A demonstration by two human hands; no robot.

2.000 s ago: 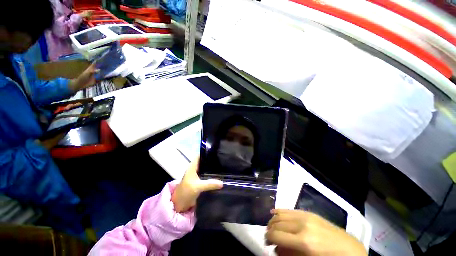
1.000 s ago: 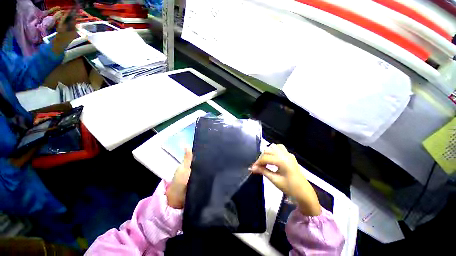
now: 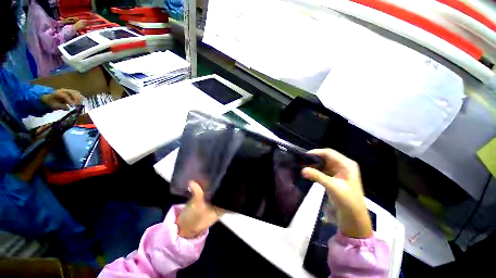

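Note:
A black tablet (image 3: 255, 174) is held sideways and tilted in front of me, its glossy screen facing me. Clear shiny film (image 3: 209, 144) covers its left part and shows wrinkles and glare. My left hand (image 3: 197, 213) grips the lower left edge, thumb on the front. My right hand (image 3: 341, 182) holds the upper right corner between thumb and fingers. Below lies a white foam tray (image 3: 392, 239), partly hidden by the tablet and my right arm, with another dark tablet (image 3: 320, 239) in it.
A long white foam tray (image 3: 136, 122) with one tablet lies behind left. A worker in blue (image 3: 32, 201) sits at left beside a red holder (image 3: 111, 160). A stack of white sheets (image 3: 149, 68) stands behind. White paper (image 3: 391, 103) hangs from the shelf at right.
The tablet has turned from upright to sideways. My right hand has moved from the film over its face to its right corner. The neighbouring worker's raised hand has come down.

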